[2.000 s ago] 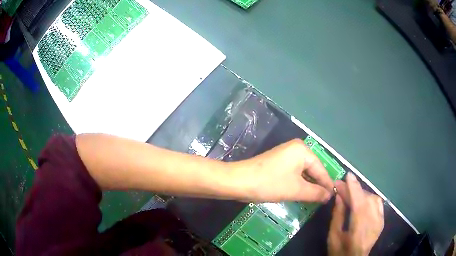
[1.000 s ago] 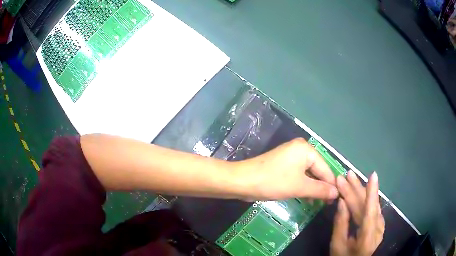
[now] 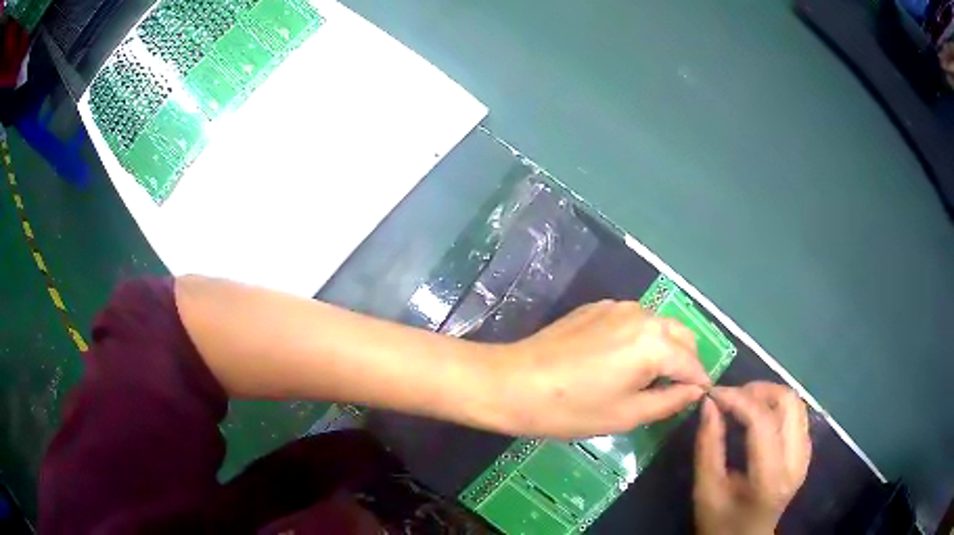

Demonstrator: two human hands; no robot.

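A green circuit board panel (image 3: 560, 483) lies on a black mat (image 3: 413, 444), slanting from bottom centre up to the right. My left hand (image 3: 612, 371) reaches across from the left and covers the panel's middle. Its thumb and forefinger are pinched together just over the panel's right edge. My right hand (image 3: 755, 444) is over the mat at lower right, thumb and forefinger brought together against the left fingertips. A tiny dark speck, seemingly a small component (image 3: 708, 393), shows between the fingertips; its shape is too small to tell.
A large white sheet (image 3: 345, 136) at upper left holds green panels (image 3: 225, 78). Shiny clear tape (image 3: 502, 272) crosses the mat left of my hand. A grey-green surface (image 3: 680, 136) lies beyond the mat's white edge strip. A dark box-like thing (image 3: 891, 512) is at bottom right.
My right hand's fingers, spread a second ago, have closed in at the left fingertips. A green board edge at the top has left the view. The view has shifted slightly.
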